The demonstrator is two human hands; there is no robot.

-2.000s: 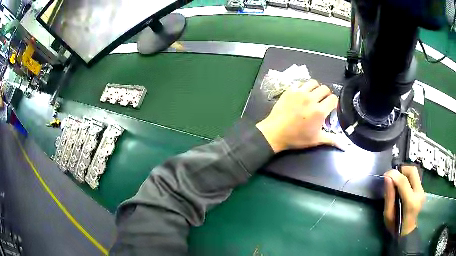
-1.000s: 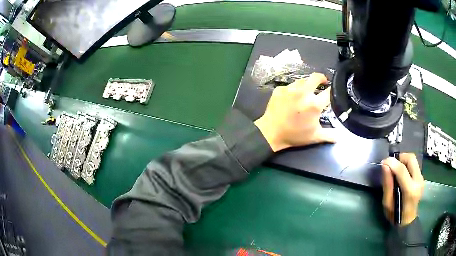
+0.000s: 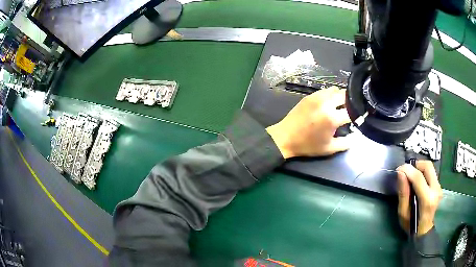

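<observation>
My left hand (image 3: 312, 124) is on the dark plate (image 3: 308, 172), palm down, fingertips reaching to the black ring light (image 3: 383, 112); whether they hold anything is hidden. A silver assembly (image 3: 427, 140) shows on the plate right of the ring light; its left part is hidden under it. My right hand (image 3: 419, 195) holds a slim black pen-like tool (image 3: 414, 208) near upright at the plate's front right edge; its tip lies by the assembly. A fine pale wire shows near the right fingers. A bright light spot lies between the hands.
A thick black microscope barrel stands over the plate. Crumpled clear plastic (image 3: 289, 67) and a thin dark tool (image 3: 301, 87) lie at its far left. Single silver assemblies (image 3: 147, 93) are on the belt. Several more (image 3: 78, 148) stand side by side at left. A monitor is behind.
The assembly at the ring light shows further right. The belt assemblies have moved right. My left fingers have drawn closer together; my right hand keeps its grip.
</observation>
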